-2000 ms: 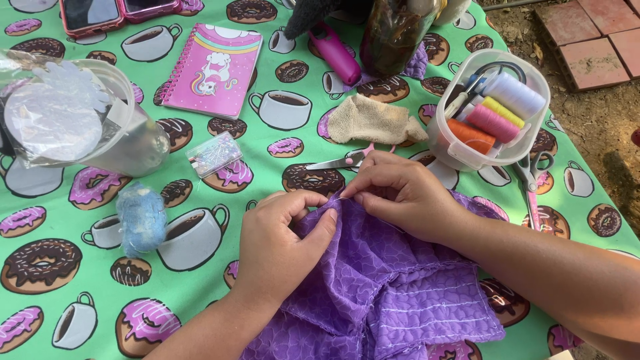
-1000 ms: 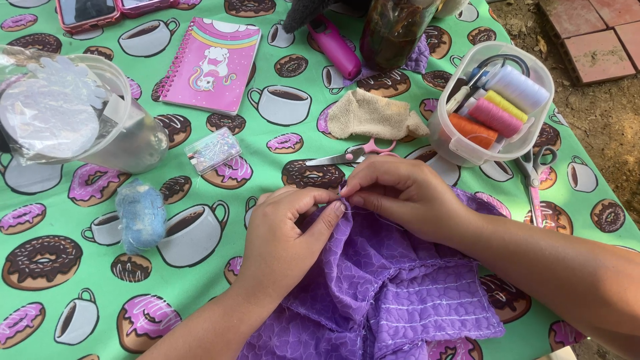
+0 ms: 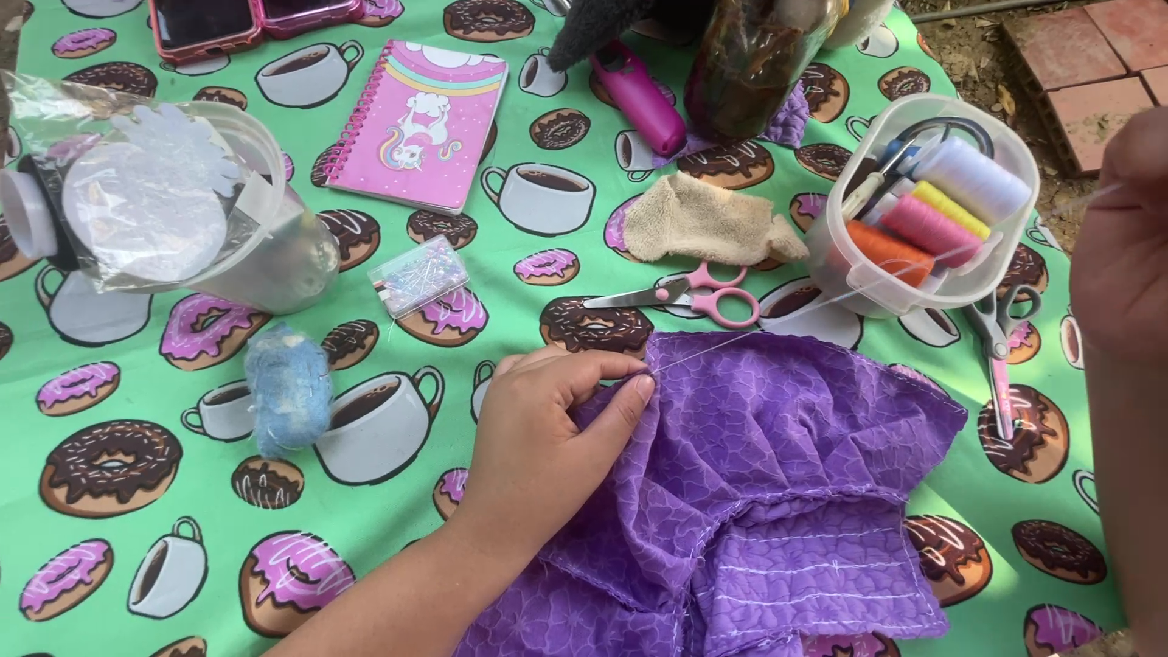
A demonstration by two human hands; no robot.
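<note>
Purple patterned fabric (image 3: 776, 429) with pale stitched lines lies at the lower middle. My left hand (image 3: 557, 429) pinches its top edge between thumb and forefinger. From that spot a thin white thread (image 3: 721, 345) runs taut up to the right, toward my right hand (image 3: 1127, 237) at the right edge of the view. My right hand is raised and blurred, its fingertips closed near the thread; a needle cannot be made out. Pink-handled scissors (image 3: 721, 297) lie just above the fabric, beside a beige cloth scrap (image 3: 703, 219).
A plastic tub of thread spools (image 3: 931, 214) stands at the right, with other scissors (image 3: 999, 356) beside it. Leftward are a pin box (image 3: 420, 276), a blue fuzzy pincushion-like bundle (image 3: 288, 388), a clear container (image 3: 274, 219) and a unicorn notebook (image 3: 420, 128). A glass jar (image 3: 753, 64) stands behind.
My right hand has moved from beside my left hand, up and away to the right, and the thread is now stretched between them. My left hand still pinches the fabric.
</note>
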